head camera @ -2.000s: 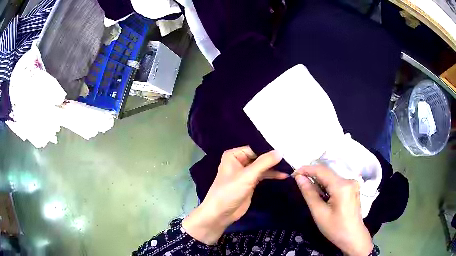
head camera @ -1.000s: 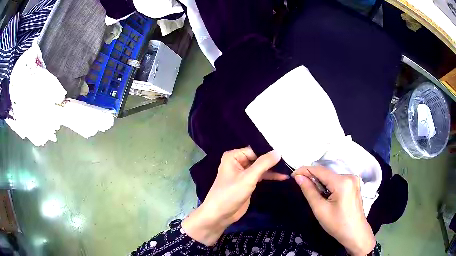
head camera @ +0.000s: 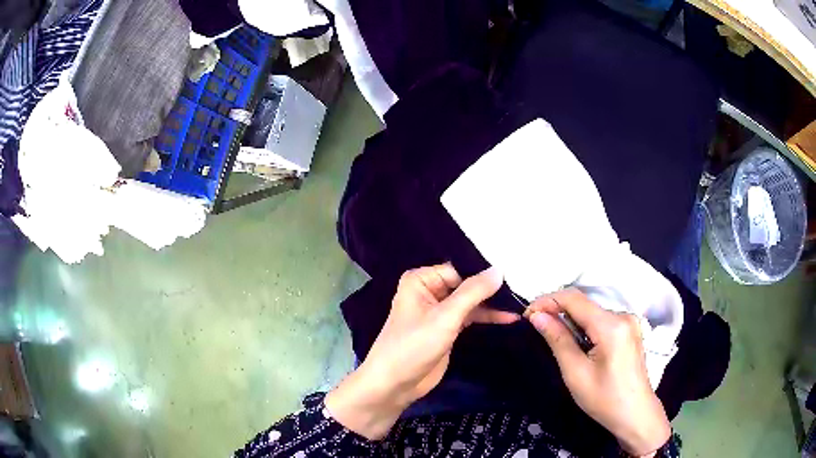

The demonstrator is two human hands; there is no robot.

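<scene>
A dark velvet garment (head camera: 403, 170) lies in a heap over the lap, with a bright white backing piece (head camera: 537, 201) on it. My left hand (head camera: 425, 335) pinches the edge where white meets dark between thumb and fingers. My right hand (head camera: 599, 358) is just to its right, its thumb and forefinger closed at the same edge. Small dark snips (head camera: 575, 333) lie in my right hand, mostly hidden by the fingers. A fine line, perhaps a thread, shows between the two hands.
A blue crate (head camera: 204, 116) with grey cloth (head camera: 130, 76), white scraps (head camera: 67, 170) and a small white-grey box (head camera: 293, 125) stand at upper left. A clear round bin (head camera: 726, 215) is on the right, below a yellow-edged worktable (head camera: 760, 38). Green floor shows at left.
My right fingers have shifted slightly at the edge, and the snips have turned a little in the hand. My left hand and the garment have hardly moved.
</scene>
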